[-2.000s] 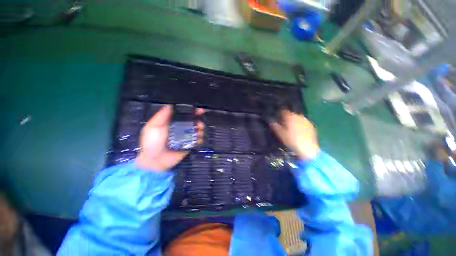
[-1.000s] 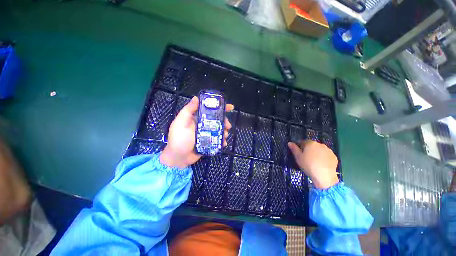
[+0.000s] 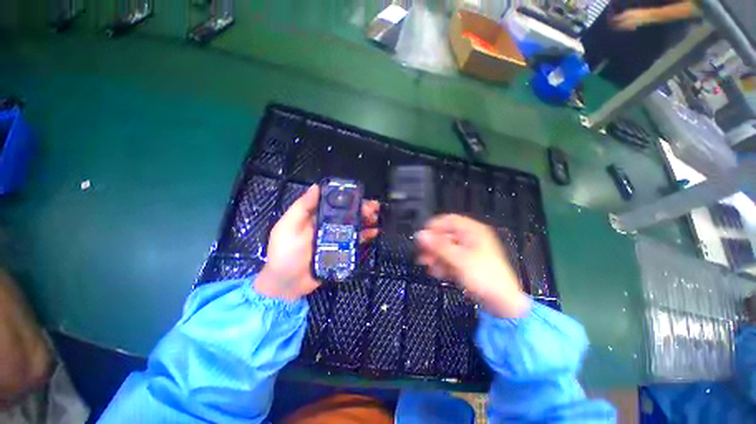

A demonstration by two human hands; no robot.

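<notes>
My left hand [image 3: 292, 240] holds a phone body [image 3: 337, 236] upright over the black blister tray [image 3: 377, 327], its blue-silver circuit board facing up. My right hand [image 3: 456, 248], bare and slightly blurred, holds a blurred dark flat piece [image 3: 412, 195] at its lower end, to the right of the phone body. The piece looks like a plain rear housing, but blur hides its details. The two pieces are apart.
Dark handsets [image 3: 559, 166] lie beyond the tray. A carton [image 3: 485, 48], plastic bag [image 3: 423, 37] and blue container [image 3: 559, 79] stand at the back. A blue bin [image 3: 15, 149] is at left, clear trays [image 3: 688, 331] at right. Another person's hand [image 3: 655, 15] shows top right.
My right hand has moved left from the tray's right side and now holds the dark piece. My left hand still holds the phone body, a little lower in view.
</notes>
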